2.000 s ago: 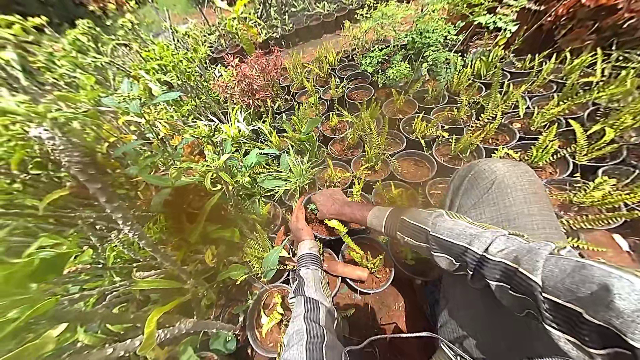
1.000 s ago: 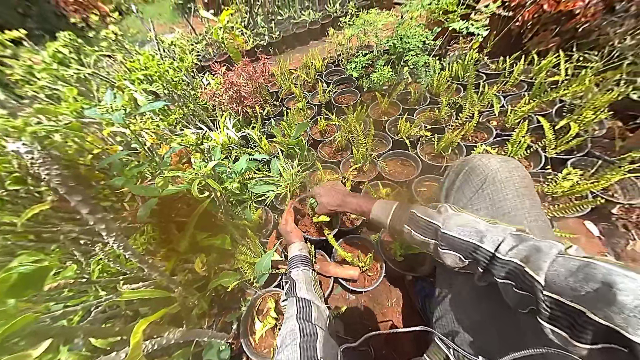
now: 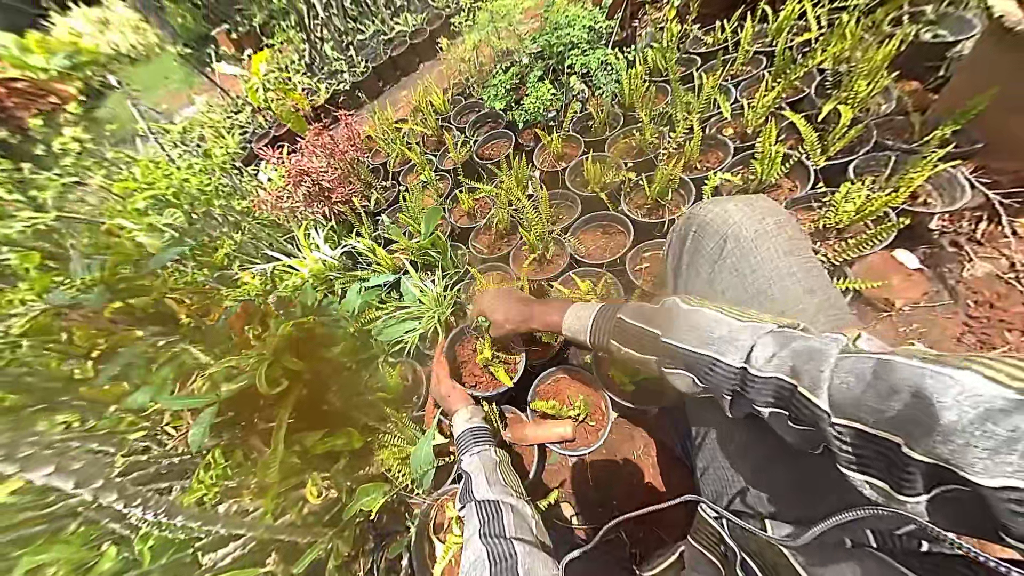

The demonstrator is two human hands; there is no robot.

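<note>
A round pot of reddish soil (image 3: pixel 474 373) with a small fern (image 3: pixel 498 362) in it sits between my hands. My left hand (image 3: pixel 446 386) rests along the pot's left wall, fingers pointing up. At the upper right rim is my right hand (image 3: pixel 504 314), its fingers bent by the top of the fern; whether they pinch a frond cannot be made out. Just to the lower right stands a second pot (image 3: pixel 570 448) with soil and a small fern. A brown handle-like piece (image 3: pixel 540 432) lies across that pot's left rim.
Many potted ferns (image 3: pixel 658 196) stand close together ahead and to the right. Dense leafy plants (image 3: pixel 200 320) and a thorny stem (image 3: pixel 160 508) fill the left side. My knee (image 3: pixel 752 256) is at the right, and a cord (image 3: pixel 688 500) runs across the lower front.
My right hand has moved from over the pot's soil to its upper right rim, so the small fern shows more plainly. My left hand remains beside the pot.
</note>
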